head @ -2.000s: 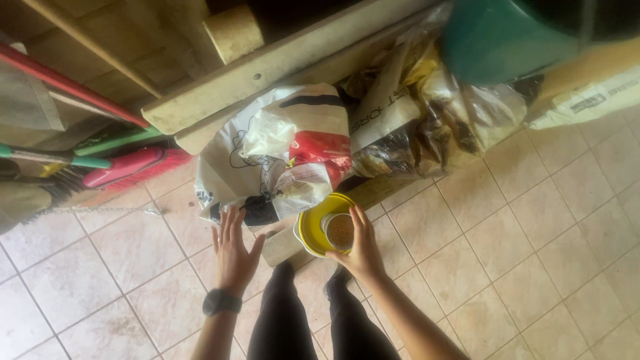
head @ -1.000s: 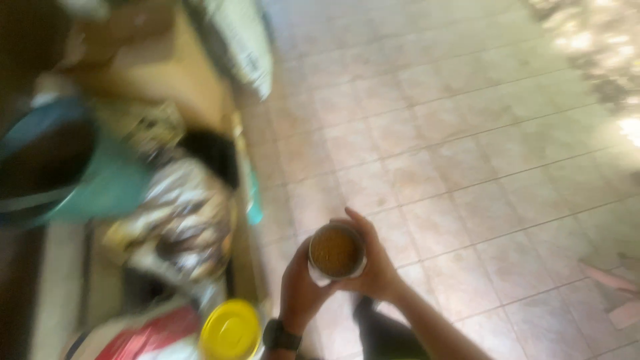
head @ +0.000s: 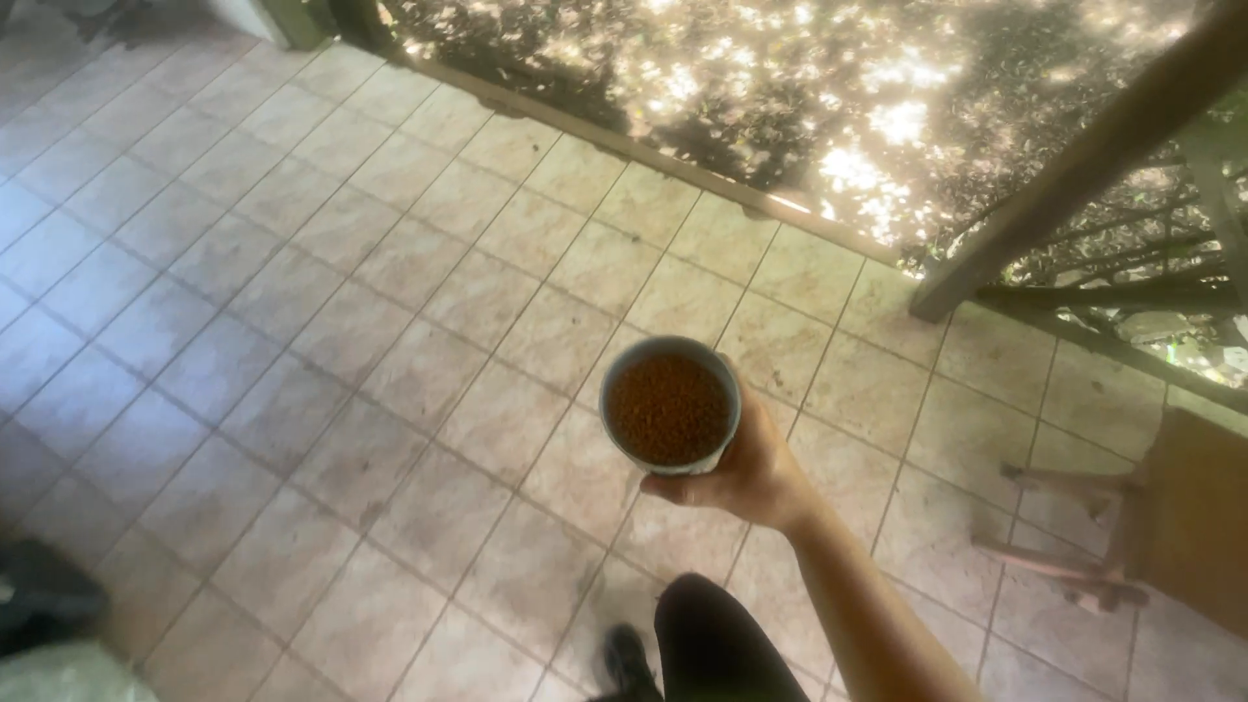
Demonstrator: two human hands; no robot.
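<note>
My right hand (head: pixel 736 468) is wrapped around the lower right side of a round cup or tin (head: pixel 671 468), its thumb along the near side. Brown-orange granules (head: pixel 669 408) fill much of the container, which is held upright above the tiled floor with its top uncovered. My left hand is outside the view. Below the container, my dark-clothed leg (head: pixel 721 643) and a dark shoe (head: pixel 627 655) show at the bottom edge.
A wooden post (head: pixel 1063 166) stands at the tiled floor's edge (head: pixel 663 168), with sunlit ground (head: pixel 760 97) beyond. A wooden chair or stool (head: pixel 1189 517) is at the right. A dark object (head: pixel 44 600) lies at the lower left.
The view has swung away from the bucket and bags to the outer floor edge. A second ago both hands held the container; now only my right hand does, and my left has left the view.
</note>
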